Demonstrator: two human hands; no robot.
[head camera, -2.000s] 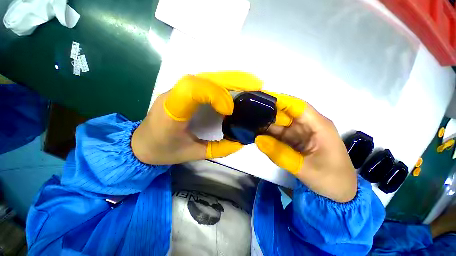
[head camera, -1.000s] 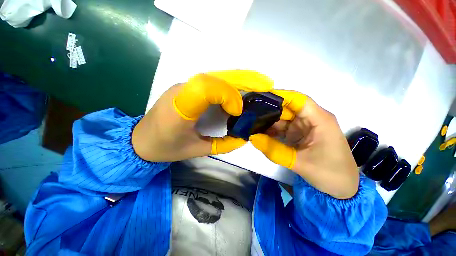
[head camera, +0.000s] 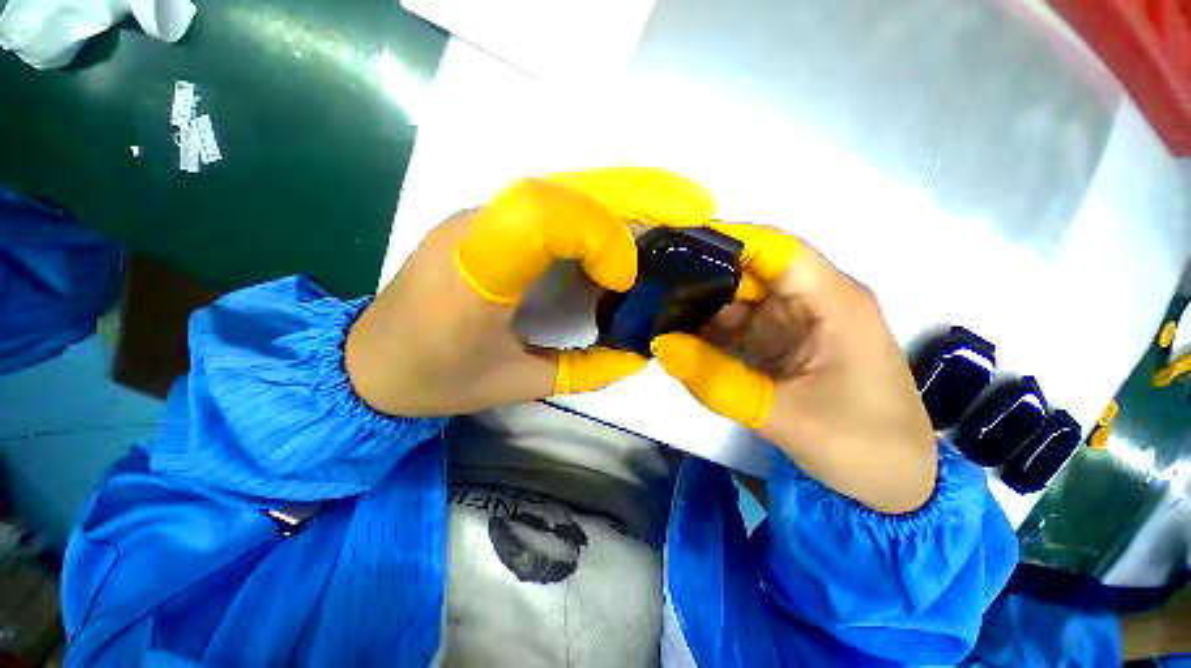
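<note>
A black watch unit (head camera: 673, 290) with a glossy dark face is held tilted above the white mat (head camera: 503, 157). My left hand (head camera: 523, 281), with yellow finger cots, grips its left side, the fingers above and the thumb at the lower edge. My right hand (head camera: 797, 339), also with yellow finger cots, grips its right side, the thumb at the lower edge. The fingertips hide parts of the unit's rim. Three black watch units (head camera: 957, 376) stand in a row on the mat, right of my right hand.
A translucent sheet (head camera: 901, 105) lies on the far part of the mat. A red tray (head camera: 1156, 59) is at the upper right. White labels (head camera: 195, 131) and a crumpled white cloth (head camera: 79, 29) lie on the green table (head camera: 294, 157). Yellow finger cots (head camera: 1105, 424) lie at right.
Both hands keep hold of the watch unit, which has moved slightly right and up and is tilted a little differently. The view has shifted slightly.
</note>
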